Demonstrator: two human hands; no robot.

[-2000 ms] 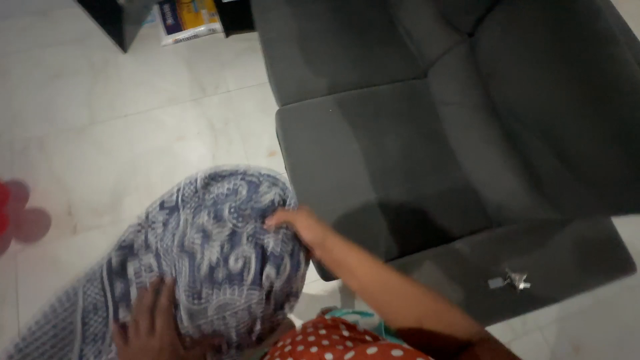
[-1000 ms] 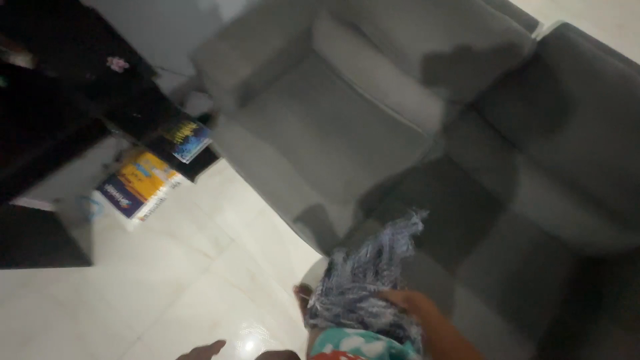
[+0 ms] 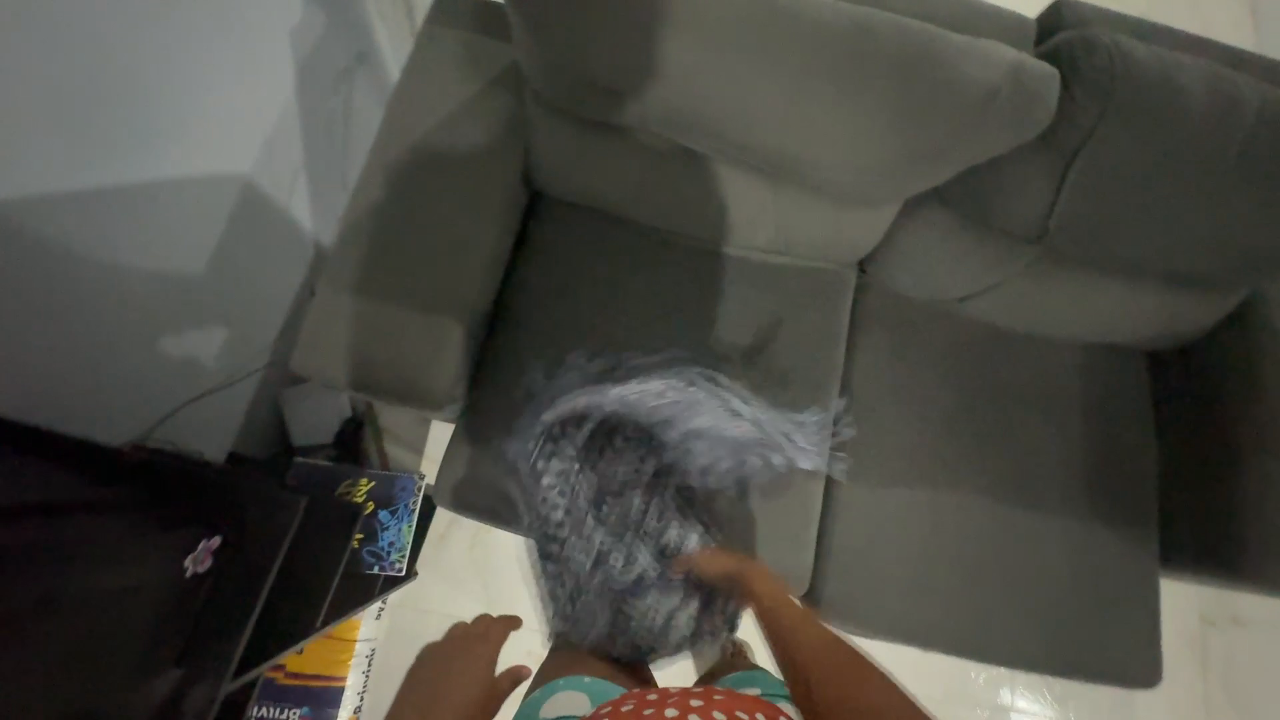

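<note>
A blue and white patterned cloth with a fringed end (image 3: 630,510), blurred by motion, hangs in front of my body and reaches over the front of the grey sofa seat (image 3: 610,290). My right hand (image 3: 722,572) grips its right side, with the fingertips partly lost in the blur. To the left of the cloth, my left hand (image 3: 462,668) is apart from it, fingers spread and holding nothing.
The sofa's left armrest (image 3: 410,240) stands beside a pale wall. At lower left is a black cabinet (image 3: 110,590) with a dark, colourful booklet (image 3: 392,522) on it. A yellow and blue printed bag (image 3: 315,665) lies below, on the pale tiled floor (image 3: 480,580).
The view has swung to face the sofa. My left hand, on the cloth two seconds ago, is off it now. The cloth, bunched one second ago, is spread out more.
</note>
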